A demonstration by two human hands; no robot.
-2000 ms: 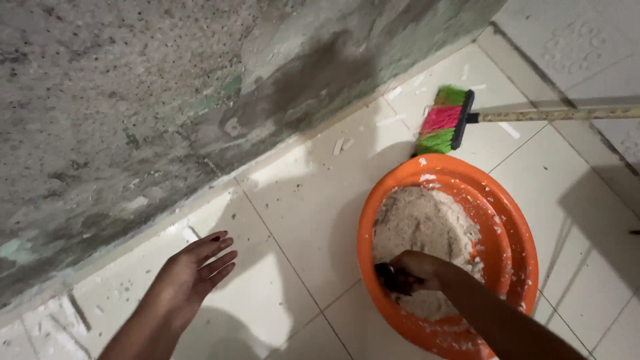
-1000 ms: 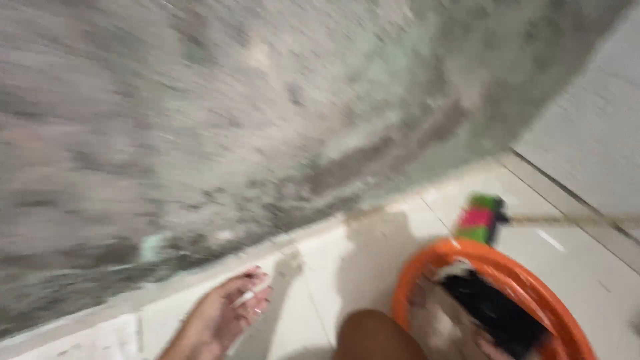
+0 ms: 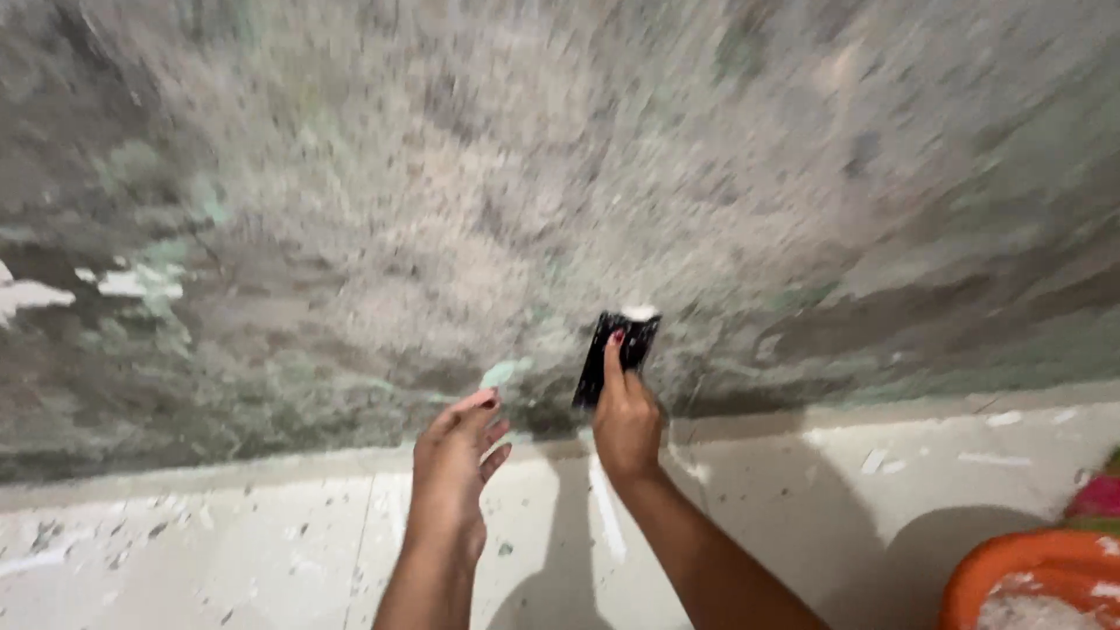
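Note:
My right hand (image 3: 628, 420) grips a black flat scraper or float (image 3: 592, 363), its index finger laid along the blade. A dab of white paste (image 3: 640, 312) sits at the tool's upper edge, against the low part of the bare, mottled wall (image 3: 542, 201). To the left, my left hand (image 3: 459, 446) is raised near the wall with fingers apart and nothing in it. Part of an orange plastic basin (image 3: 1006, 560) shows at the lower right, with whitish material (image 3: 1032, 611) inside.
Pale floor tiles (image 3: 262, 542) run along the wall's foot, scattered with paint flakes and crumbs. Pink and green broom bristles (image 3: 1098, 497) show at the right edge behind the basin. White patches (image 3: 140, 282) remain on the wall at left.
My right hand has moved from the basin to the wall with the black tool. The view has swung toward the wall, leaving the basin at the lower right corner.

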